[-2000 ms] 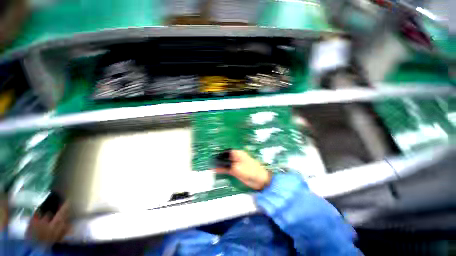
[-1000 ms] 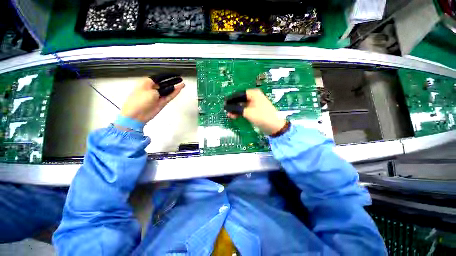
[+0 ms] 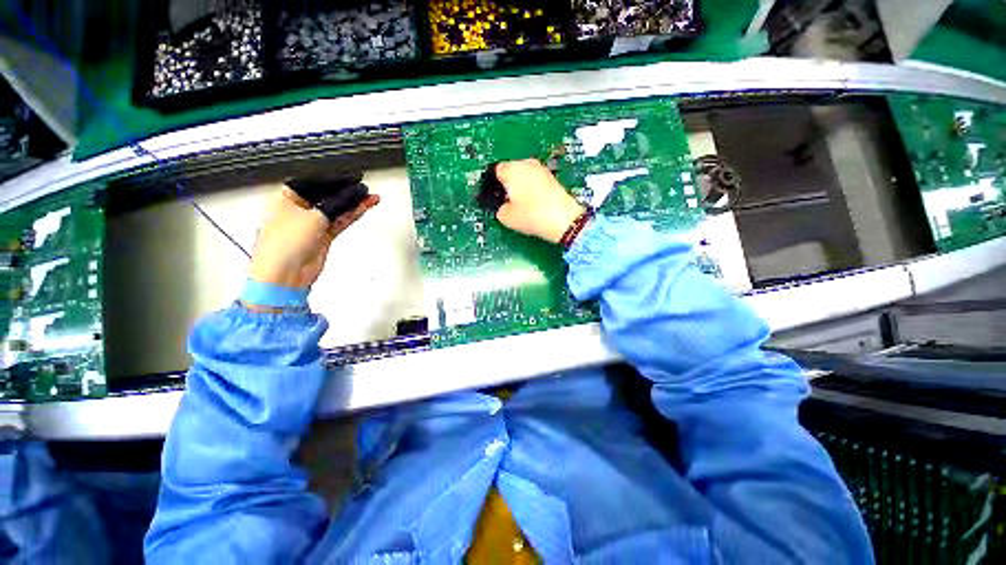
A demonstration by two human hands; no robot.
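A green circuit board (image 3: pixel 452 237) with white patches lies between the conveyor rails in front of me. My right hand (image 3: pixel 535 199) is over its upper middle, fingertips in black finger cots pointing down at the board; whether it holds a part is hidden. My left hand (image 3: pixel 303 234), also with black finger cots, is over the pale gap left of the board, fingers bunched towards the board. Any small part in it cannot be made out. A light blue strap (image 3: pixel 274 295) is round my left wrist.
Beyond the far rail (image 3: pixel 331 119) stands a black divided tray with silver-white (image 3: pixel 210 55), grey (image 3: pixel 348 35), yellow (image 3: pixel 493 24) and mixed metallic components (image 3: pixel 632 17). More boards lie at far left (image 3: pixel 53 298) and far right (image 3: pixel 962 166). A small spoked wheel (image 3: pixel 719 182) is right of the board.
Since a second ago my right hand has moved up the board and slightly left. My left hand has stayed over the gap, shifting slightly left and down. The view has tilted a little.
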